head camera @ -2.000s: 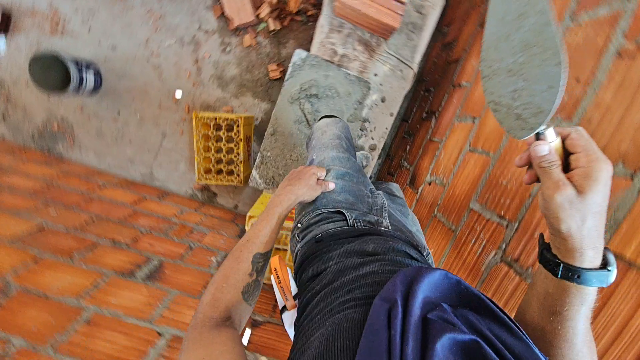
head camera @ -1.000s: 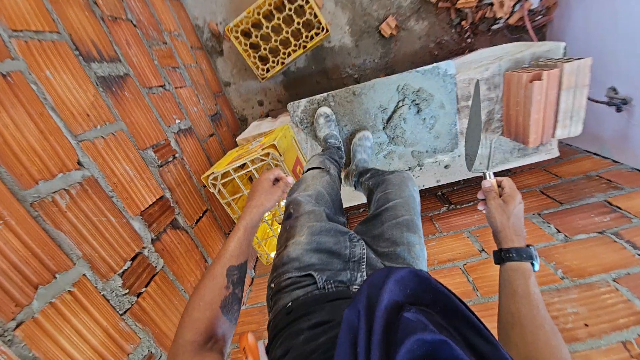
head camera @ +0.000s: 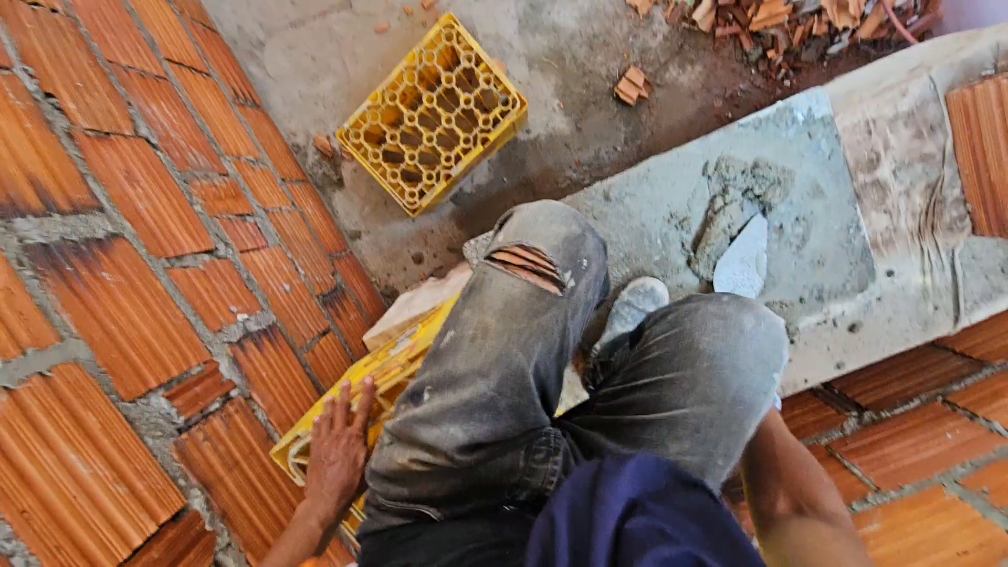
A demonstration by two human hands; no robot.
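Observation:
My left hand (head camera: pixel 339 445) lies with its fingers spread on the rim of a yellow plastic crate (head camera: pixel 315 425) beside my bent left leg. My right forearm goes down behind my right knee, which hides the hand. Just beyond that knee, the blade of a trowel (head camera: pixel 742 256) rests against a heap of wet mortar (head camera: pixel 728 197) on the grey mortar board (head camera: pixel 819 236); its handle is out of sight. One mortar-stained shoe (head camera: pixel 639 303) shows between my knees.
Walls of hollow clay bricks stand at left (head camera: pixel 118 307) and lower right (head camera: pixel 929 449). A second yellow crate (head camera: pixel 433 114) sits on the concrete floor (head camera: pixel 551 47). Broken brick pieces (head camera: pixel 772 20) lie at the top right. A hollow brick (head camera: pixel 980 157) rests at the board's right.
My legs have gone from nearly straight to bent. The trowel, held up in my right hand before, is down at the mortar. My left hand has come onto the near crate.

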